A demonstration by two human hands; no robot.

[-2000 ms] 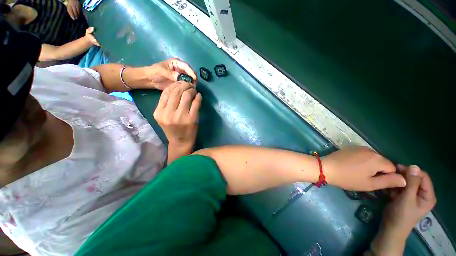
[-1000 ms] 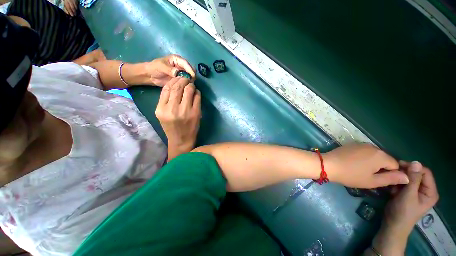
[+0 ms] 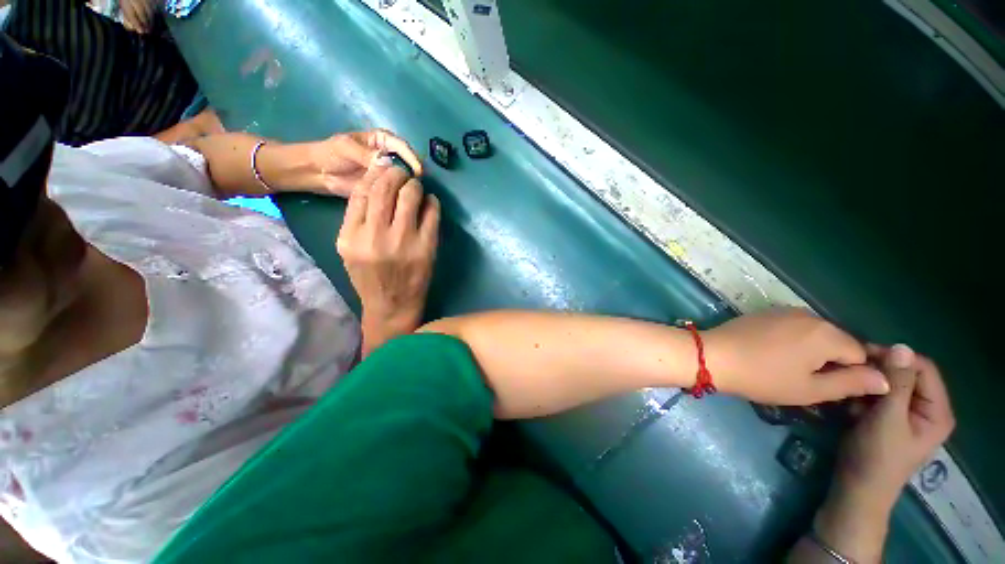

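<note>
My left hand (image 3: 788, 361), bare with a red bracelet, reaches across the green bench (image 3: 529, 264) at the right. Its fingertips meet those of my right hand (image 3: 895, 430), which comes up from the lower right. Both are bent in a pinch; whatever lies between the fingertips is too hidden to tell. A black case (image 3: 797, 454) lies on the bench just below my left wrist. More dark pieces (image 3: 777, 414) lie partly hidden under my left hand.
A neighbouring person (image 3: 187, 331) in a pale flowered top works with both hands on a small dark unit. Two black cases (image 3: 476, 144) lie near them. A white rail (image 3: 617, 187) with a post (image 3: 479, 50) edges the dark green belt (image 3: 771, 143). A clear bag (image 3: 683, 545) shows at bottom.
The view has shifted slightly. My hands keep the same joined pose near the rail. The neighbour's fingers now cover more of their small unit.
</note>
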